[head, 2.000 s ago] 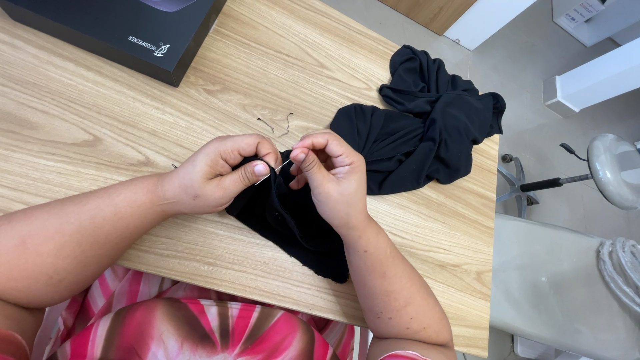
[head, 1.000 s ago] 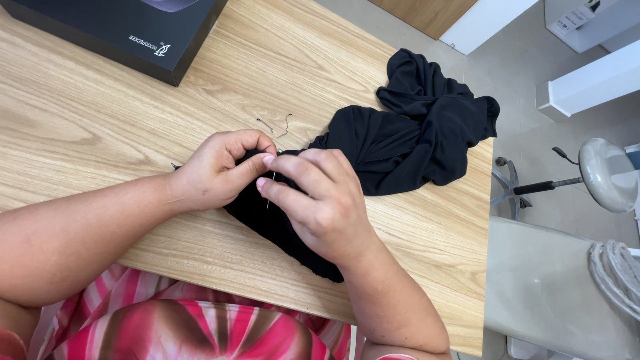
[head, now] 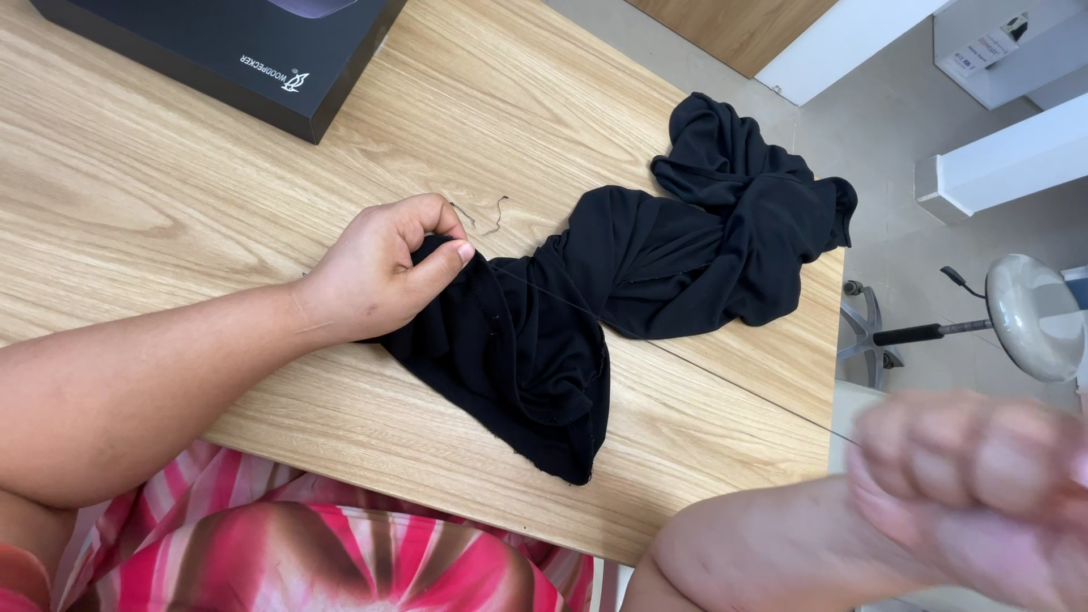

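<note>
My left hand (head: 387, 268) pinches the upper edge of a black cloth garment (head: 544, 340) between thumb and forefinger. The garment lies in folds on the wood-grain table, its bulk bunched toward the upper right. A dark thread (head: 722, 374) runs taut from the cloth near my left fingertips to my right hand (head: 969, 484). That hand is raised past the table's right edge, blurred, with its fingers curled in. Whether it also holds the needle cannot be seen. Two short loose pieces of dark thread (head: 500, 214) lie on the table just above my left hand.
A black Woodpecker box (head: 314, 93) stands at the table's (head: 170, 170) upper left. Beyond the right edge are a wheeled stool (head: 1033, 319) with a grey seat and a white cabinet part (head: 1011, 161). Pink patterned clothing (head: 280, 552) shows along the near edge.
My right hand has moved from beside my left hand far out to the right, and the thread is now stretched between them. My left hand still pinches the cloth.
</note>
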